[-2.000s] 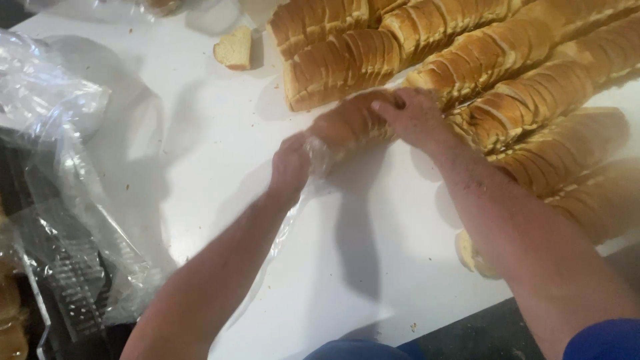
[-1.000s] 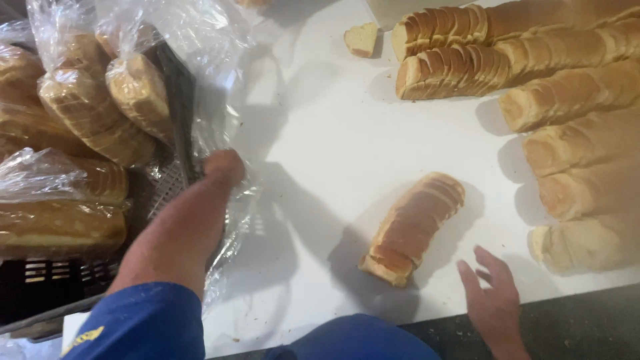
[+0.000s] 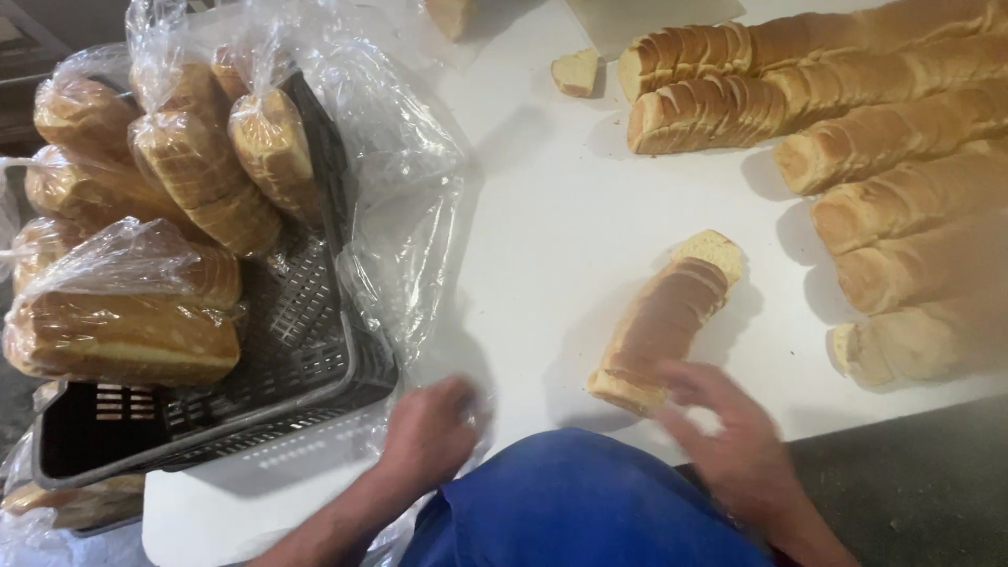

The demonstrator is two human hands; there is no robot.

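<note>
A sliced loaf of bread [image 3: 661, 323] lies on the white table, its far end slice tipped flat. My right hand [image 3: 720, 441] is at the loaf's near end, thumb and fingers apart; whether it touches the crust is blurred. My left hand [image 3: 437, 429] is left of the loaf with curled fingers, and clear plastic shows beside and below it; its grip is unclear. Clear plastic bags [image 3: 402, 197] lie between the crate and the bare tabletop. Long rows of sliced loaves [image 3: 709, 118] stretch across the right side.
A black plastic crate [image 3: 370, 366] on the left holds several bagged loaves [image 3: 126, 335]. A loose piece of bread [image 3: 576, 72] lies near the upper rows. The white table's [image 3: 811, 421] front edge crosses at lower right, beyond which is dark floor.
My right hand has moved left to the loaf's near end. My left hand has come down from the plastic bags toward the table's front. Two seconds ago both hands were at a loaf near the rows.
</note>
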